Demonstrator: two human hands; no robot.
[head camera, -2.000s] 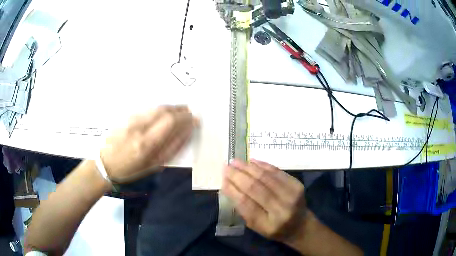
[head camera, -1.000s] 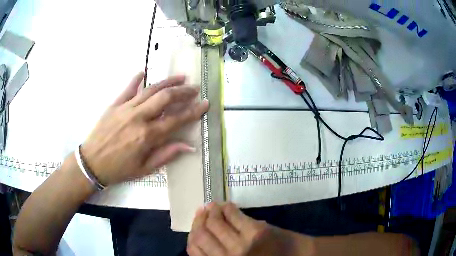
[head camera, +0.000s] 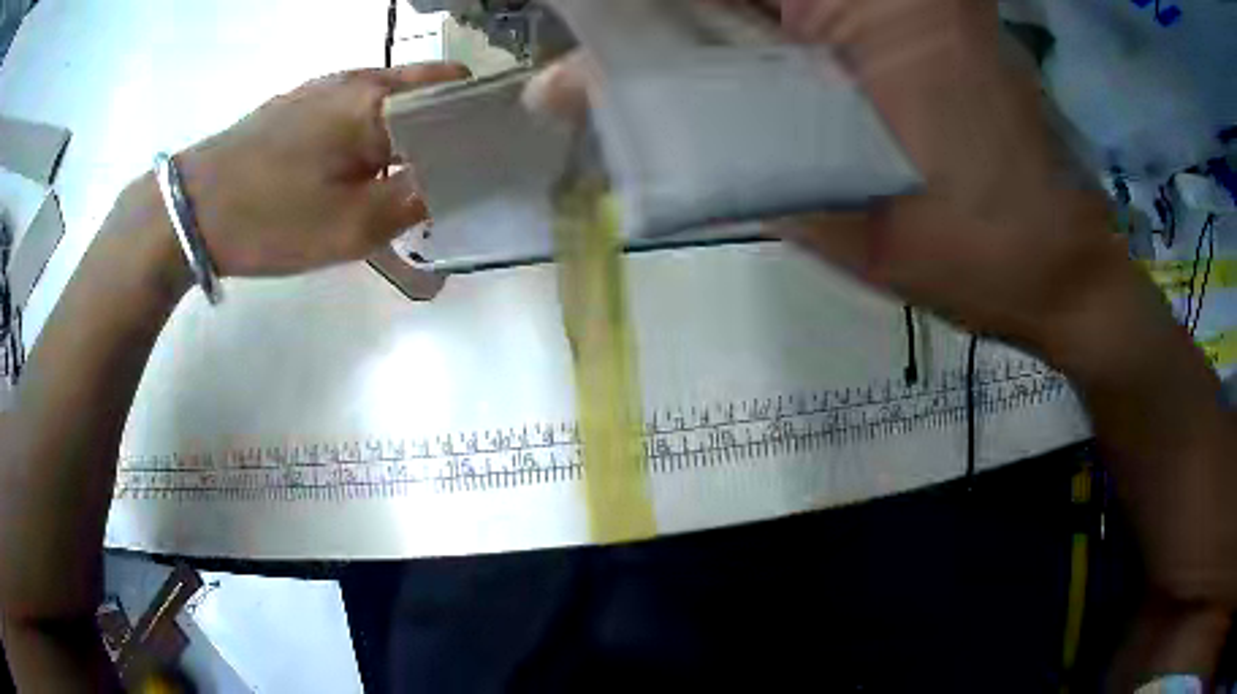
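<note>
A grey-beige workpiece is lifted and folded over in front of the sewing machine's needle area, partly blurred; no zipper teeth show on it. My left hand grips its left end between thumb and fingers. My right hand, blurred and cut by the top edge, holds its right part close to the camera. The yellow guide tape runs from under the workpiece to the table's front edge. The presser foot and needle are mostly hidden.
A printed ruler scale runs along the table's front edge. Small grey-beige pieces lie at the far left. A black cord hangs over the front edge at right. Yellow labels are at far right.
The workpiece has gone from lying flat along the yellow tape to being raised and folded at the machine. My right hand has moved from the front edge up and right. The yellow tape is uncovered.
</note>
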